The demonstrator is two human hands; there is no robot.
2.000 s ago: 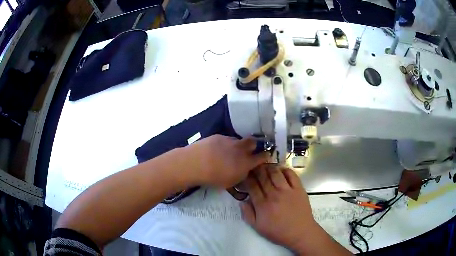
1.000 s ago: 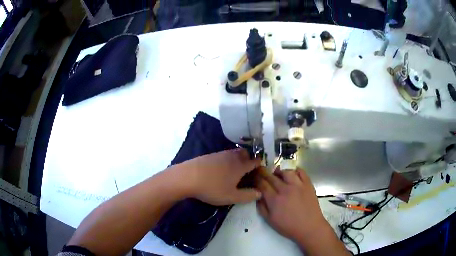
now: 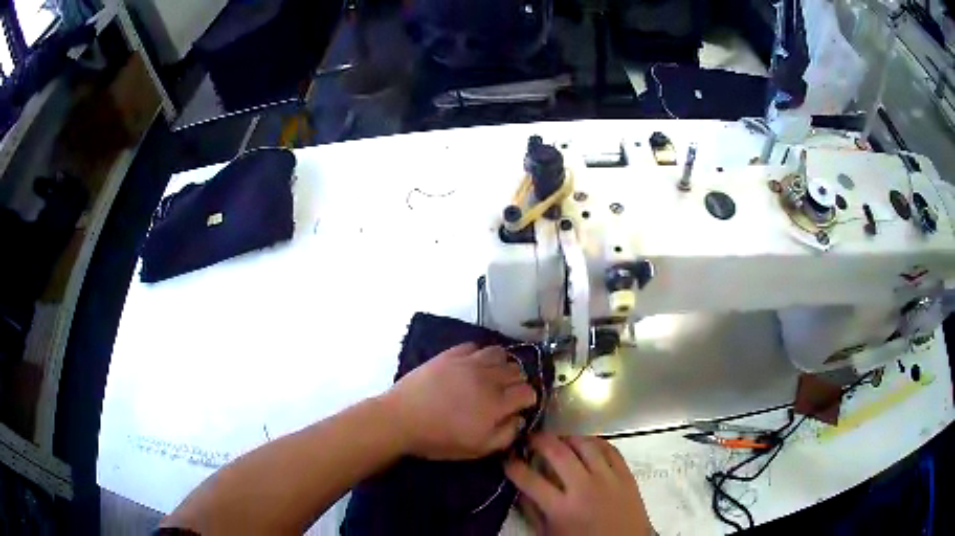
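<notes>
A dark pouch body (image 3: 419, 492) lies on the white table left of and in front of the needle area, its upper right edge close to the presser foot (image 3: 562, 345). My left hand (image 3: 461, 403) lies on the pouch with fingers bent at its right edge. My right hand (image 3: 576, 484) is lower right, its fingertips at the pouch's right edge. A pale zipper or thread line runs along that edge. The sewing machine (image 3: 691, 251) stands at the right with a bright lamp spot under its head. What the fingertips pinch is partly hidden.
Another dark pouch (image 3: 251, 215) with a small pale label lies at the table's far left. Thread snips (image 3: 738, 441), a black cord (image 3: 730, 487) and a brown square patch (image 3: 819, 396) lie at right. Loose threads lie on the table (image 3: 346, 283). More dark pieces are behind the table.
The pouch has turned and its edge now shows beside the presser foot. My left hand has moved back from the needle onto the cloth. My right hand has moved down and left. The view has tilted up.
</notes>
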